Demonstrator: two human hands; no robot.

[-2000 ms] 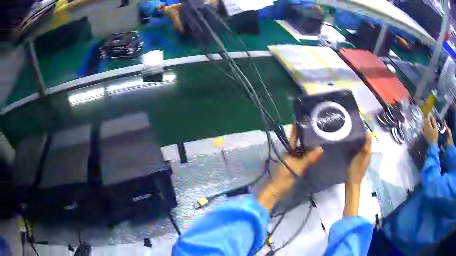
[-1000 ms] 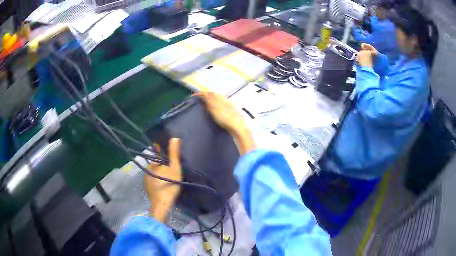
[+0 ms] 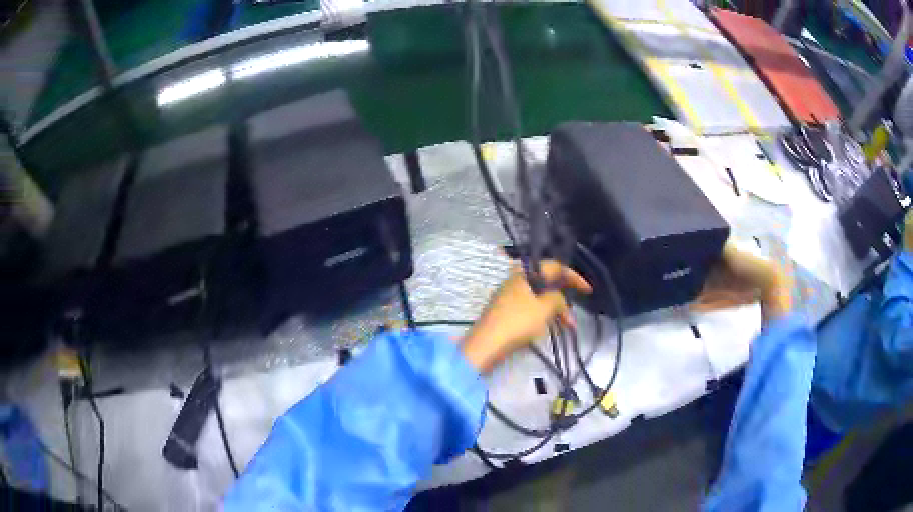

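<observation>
A black box-shaped speaker stands on the padded bench right of centre, its small pale logo on the face toward me. My left hand is closed around the hanging grey-black cables, just left of the speaker. Yellow-tipped plugs dangle below it over the bench edge area. My right hand is at the speaker's right side, partly hidden behind its corner; whether it grips the speaker is unclear.
Several black speakers stand in a row at the left. A black remote lies before them. Pale boards with yellow tape and a red-brown pad lie beyond. Coiled cables and another worker's blue sleeve are at the right.
The speaker, earlier held up and turned in both hands, now stands on the bench. My left hand has moved to the cables. The view has swung back left, bringing the speaker row into fuller view.
</observation>
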